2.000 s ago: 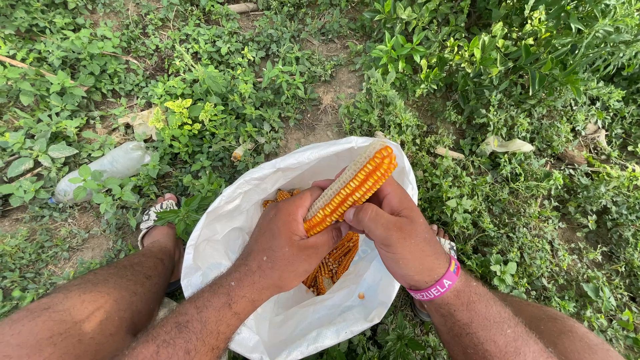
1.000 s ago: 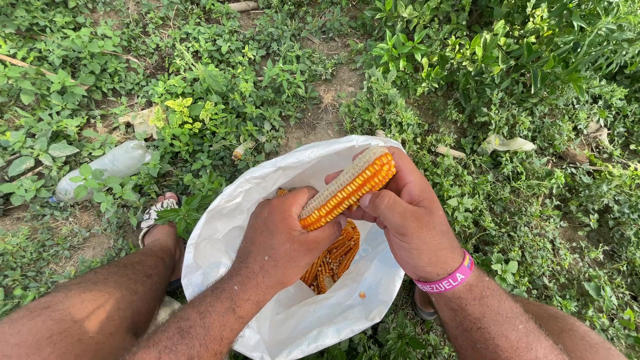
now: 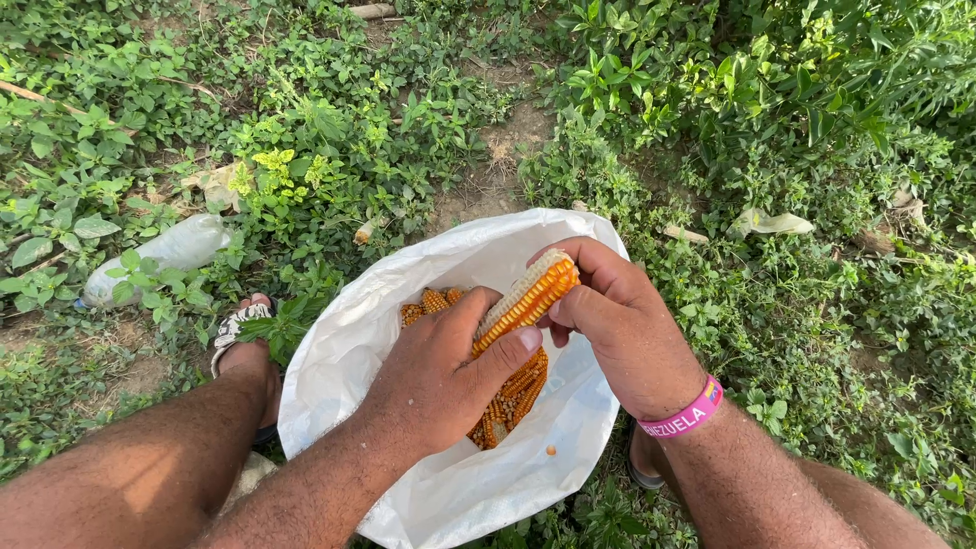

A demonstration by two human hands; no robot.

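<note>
Over the mouth of a white sack (image 3: 335, 381), an ear of dried corn (image 3: 534, 293) is held tilted, its upper end to the right. Orange kernels cover the side toward me; the upper side is bare, pale cob. My left hand (image 3: 442, 374) grips the lower end, thumb along the ear. My right hand (image 3: 618, 320) holds the upper end between thumb and fingers, with a pink wristband (image 3: 686, 412) on its wrist. More corn ears (image 3: 518, 396) and loose kernels lie inside the sack, partly hidden by my left hand. A single kernel (image 3: 550, 451) rests on the sack's inner wall.
The sack stands between my legs, with a sandaled foot (image 3: 244, 335) on its left. A clear plastic bottle (image 3: 160, 259) lies in the weeds farther left. Low green plants surround a patch of bare soil (image 3: 496, 175) beyond the sack. A pale scrap (image 3: 774, 223) lies at the right.
The strip of bare cob stays on the upper side of the held ear. My left thumb, tucked behind the ear earlier, now lies across its near side.
</note>
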